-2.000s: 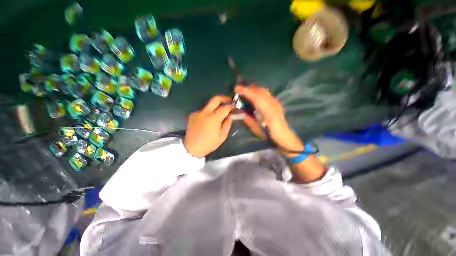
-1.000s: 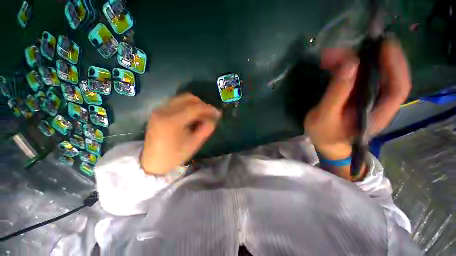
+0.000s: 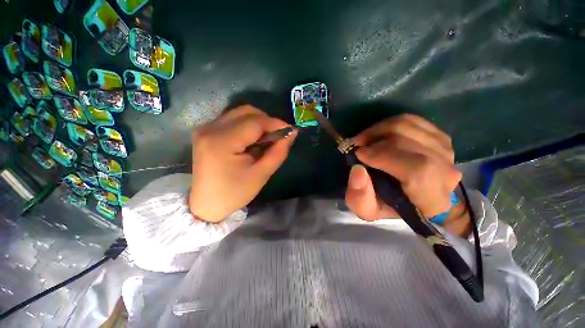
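Note:
A teal-rimmed circuit board assembly (image 3: 310, 104) lies flat on the dark green mat (image 3: 256, 45) in front of me. My right hand (image 3: 410, 160) holds the black soldering iron (image 3: 410, 218) like a pen, its metal collar forward and its thin tip at the lower edge of the assembly. Whether the tip touches it I cannot tell. My left hand (image 3: 237, 160) holds metal tweezers (image 3: 272, 138) between thumb and fingers, their points just below and left of the assembly.
Many similar teal-rimmed assemblies (image 3: 69, 109) lie in rows and stacks at the left. A thin silvery wire (image 3: 154, 169) runs toward my left sleeve. A black cable (image 3: 58, 286) runs off lower left. The iron's cord (image 3: 473, 237) loops by my right wrist, beside a blue band (image 3: 449, 208).
The lone assembly now shows on the mat, outside my hands. My right hand, blurred at the right one second ago, has come back toward it with the iron. My left hand's tweezers now show.

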